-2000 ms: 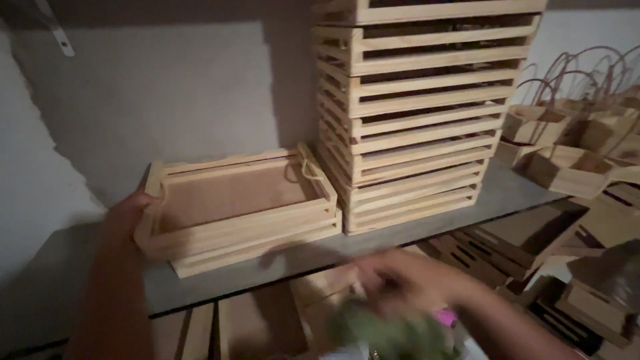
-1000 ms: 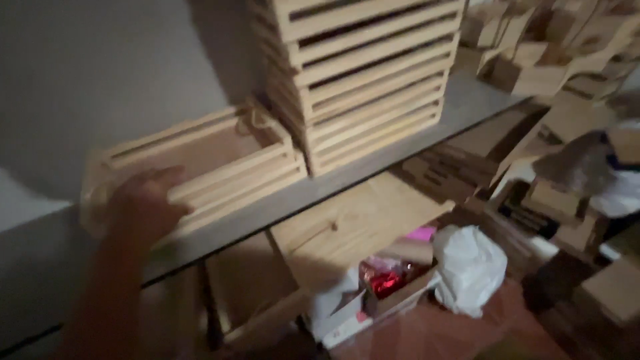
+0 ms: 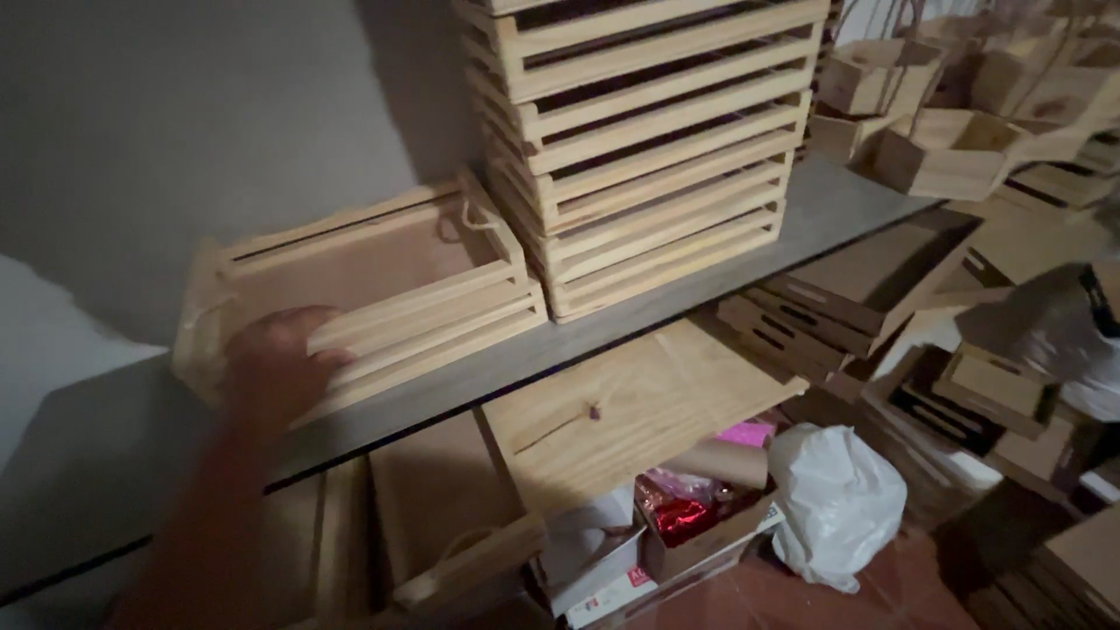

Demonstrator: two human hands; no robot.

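My left hand [image 3: 284,363] grips the front slats of a pale wooden slatted tray [image 3: 411,302] near its left end, fingers inside and thumb on the outer face. The tray has a rope handle [image 3: 477,214] at its right end and rests on another slatted tray [image 3: 490,325] on a grey shelf [image 3: 420,385]. Right beside them rises a tall stack of slatted wooden crates [image 3: 665,175]. My right hand is out of view.
Wooden baskets with thin hoop handles [image 3: 945,162] stand at the shelf's right. Below lie a knotted wooden board [image 3: 630,402], a cardboard box [image 3: 700,551] holding red foil, a white plastic bag [image 3: 836,499] and several brown trays [image 3: 840,289]. A wall [image 3: 192,105] backs the shelf.
My left hand has moved from the tray's left end to its front side. My right hand, with a blurred green thing near it two seconds ago, has left the view. The view has shifted.
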